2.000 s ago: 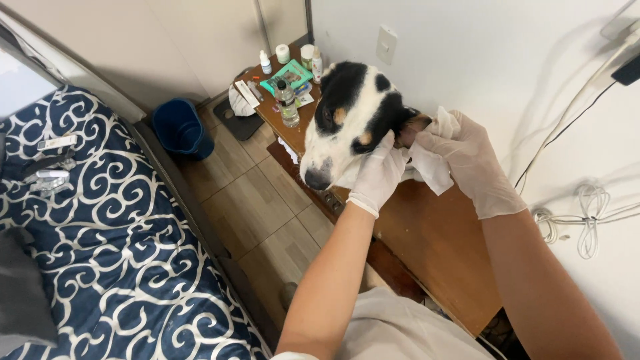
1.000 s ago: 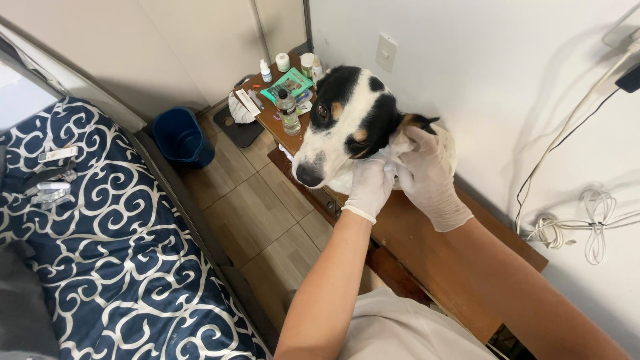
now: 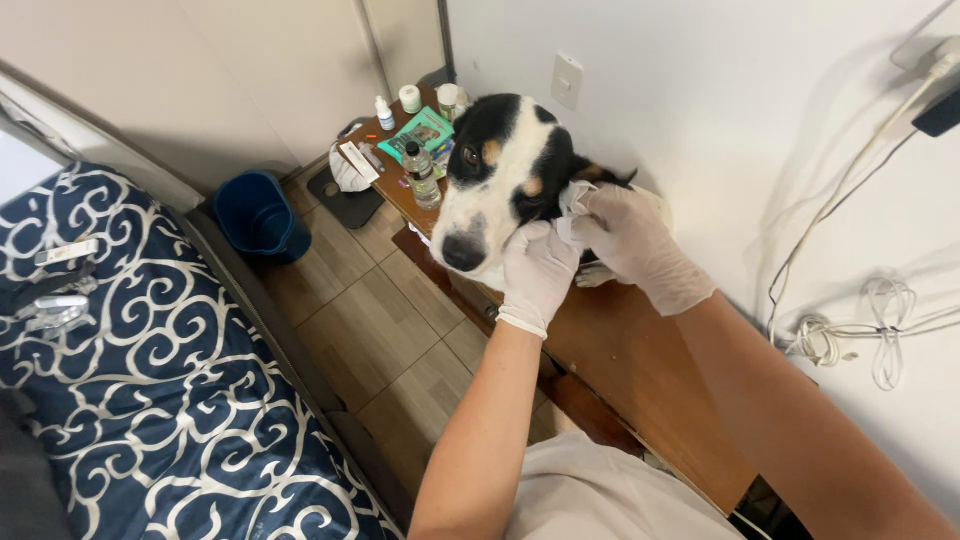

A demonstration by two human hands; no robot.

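A black, white and tan dog (image 3: 495, 180) is on a brown wooden table (image 3: 645, 375), its muzzle towards the table's left edge. My left hand (image 3: 538, 266), in a whitish glove, is closed against its cheek below the ear; whether it grips fur or skin cannot be told. In my gloved right hand (image 3: 626, 236) a white wipe (image 3: 576, 201) is pinched against the base of the dog's ear (image 3: 600, 172). Beyond the head stand a clear bottle with a black cap (image 3: 420, 176), a green packet (image 3: 421, 133), a dropper bottle (image 3: 384, 112) and a white jar (image 3: 409, 98).
A bed with a blue and white patterned cover (image 3: 172, 360) fills the left side. On the tiled floor stands a blue bucket (image 3: 262, 217), near a dark flat scale-like object (image 3: 346, 196). White cables (image 3: 847, 334) hang on the right wall, below a black adapter (image 3: 937, 112).
The white wipe was spread below the ear two seconds ago and is now bunched at the ear base. The dog's head has turned more upright, and my right hand has shifted around the ear.
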